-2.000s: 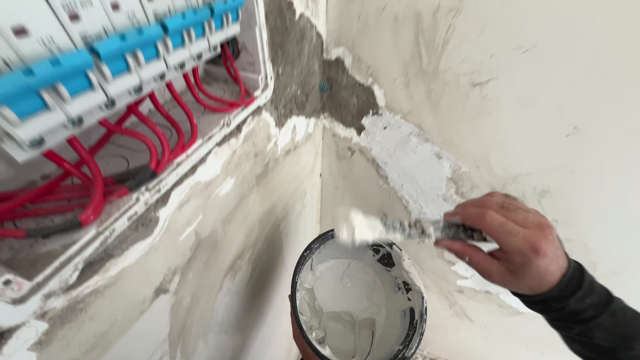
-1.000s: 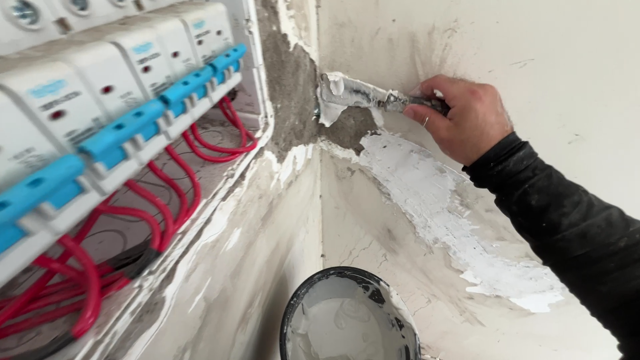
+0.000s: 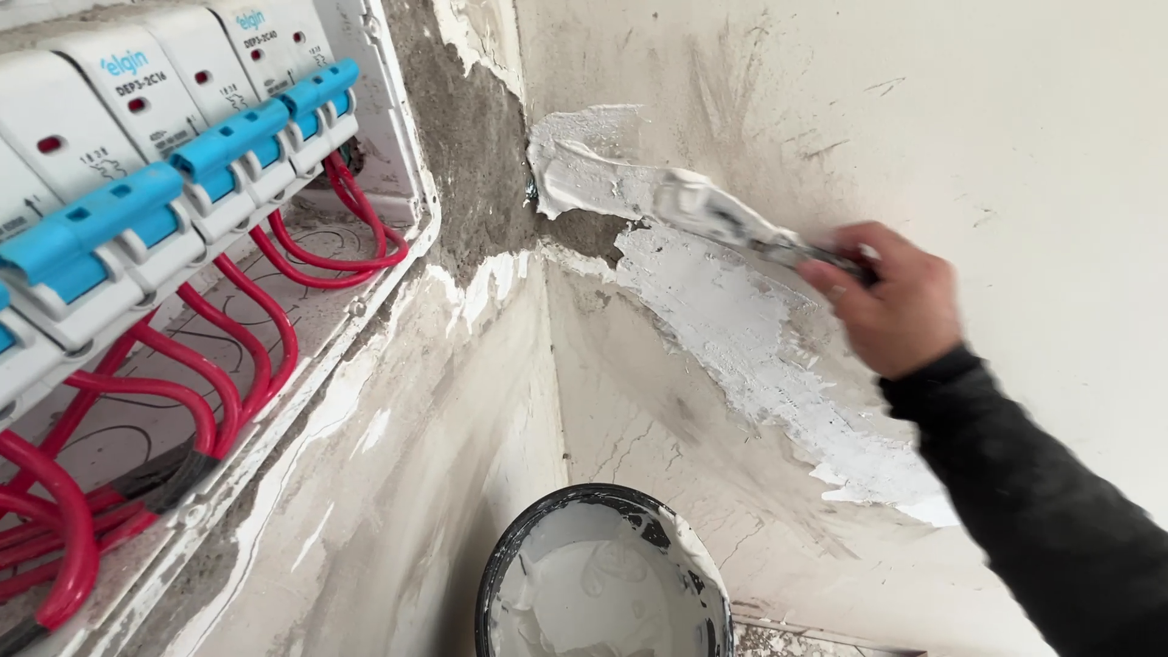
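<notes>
My right hand (image 3: 899, 297), in a black sleeve, is shut on the dark handle of a putty knife (image 3: 721, 214). White filler coats the blade, which lies against the right wall. A fresh smear of filler (image 3: 589, 178) reaches from the wall corner to the blade. Just below it, a patch of bare grey mortar (image 3: 589, 234) shows, and a longer white filler band (image 3: 757, 347) slopes down to the right. A black-rimmed bucket (image 3: 488, 570) holding pale filler (image 3: 602, 593) is at the bottom centre. My left hand is out of view.
At left is an open electrical panel box (image 3: 424, 214) with white Elgin breakers (image 3: 119, 87), blue clips (image 3: 96, 224) and looped red wires (image 3: 265, 351). Rough exposed mortar (image 3: 474, 155) lies between the box and the corner. Debris (image 3: 803, 641) shows at the bottom right.
My right hand has carried the loaded knife from above the bucket up to the corner, then rightward along the wall. New filler now covers part of the bare mortar beside the corner.
</notes>
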